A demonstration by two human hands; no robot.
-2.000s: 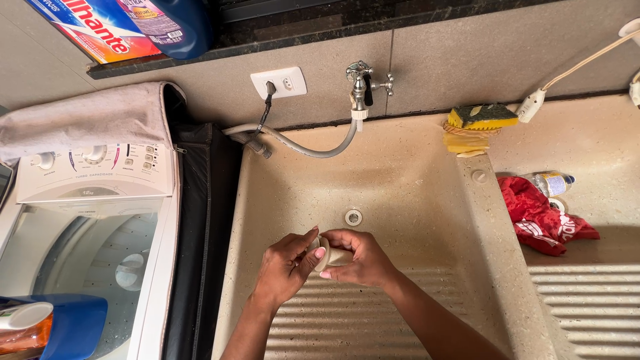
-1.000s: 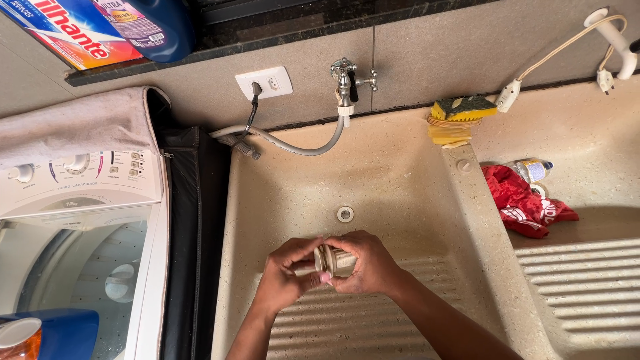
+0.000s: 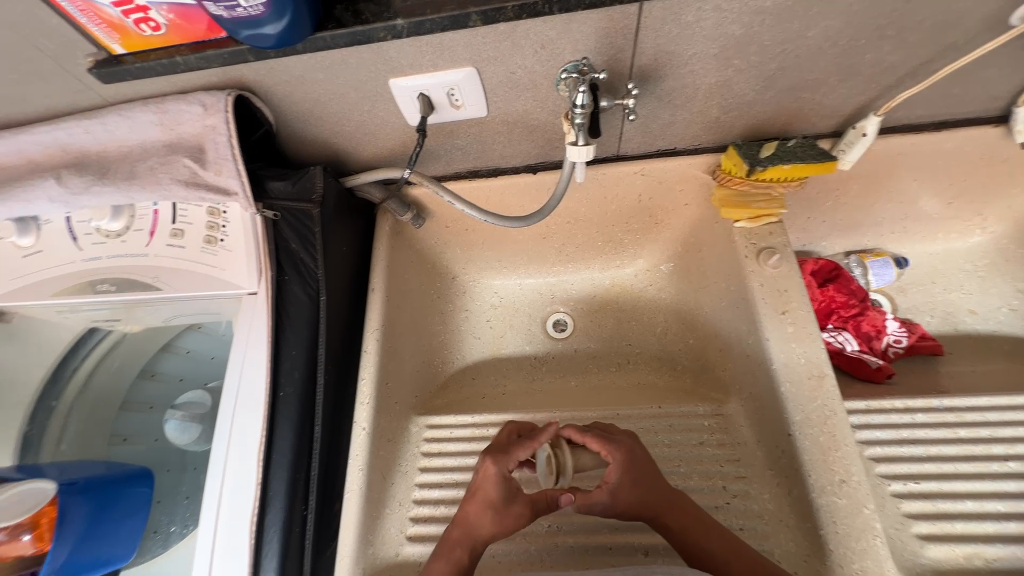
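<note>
Between my hands, over the ribbed washboard slope of the stone laundry sink [image 3: 704,352], is a small beige plastic fitting [image 3: 555,464] with a round flanged end and a tube-like body. My left hand [image 3: 506,488] curls around its flanged side, fingertips near the rim. The tube end lies in my right hand [image 3: 624,472], whose thumb and fingers close on it. Both thumbs meet below the piece. Beyond the hands is the round white drain [image 3: 560,325]. Part of the fitting is hidden by my fingers.
A chrome tap [image 3: 582,100] with a grey hose [image 3: 512,218] is on the wall, near a power outlet [image 3: 440,94]. Sponges [image 3: 772,164] sit on the divider. The right basin holds a red cloth [image 3: 856,320] and a small bottle [image 3: 878,268]. A washing machine [image 3: 136,272] stands left.
My fingers have shifted around the fitting, and its flanged end shows more clearly than two seconds ago. Both hands now are lower over the ribs, farther from the drain.
</note>
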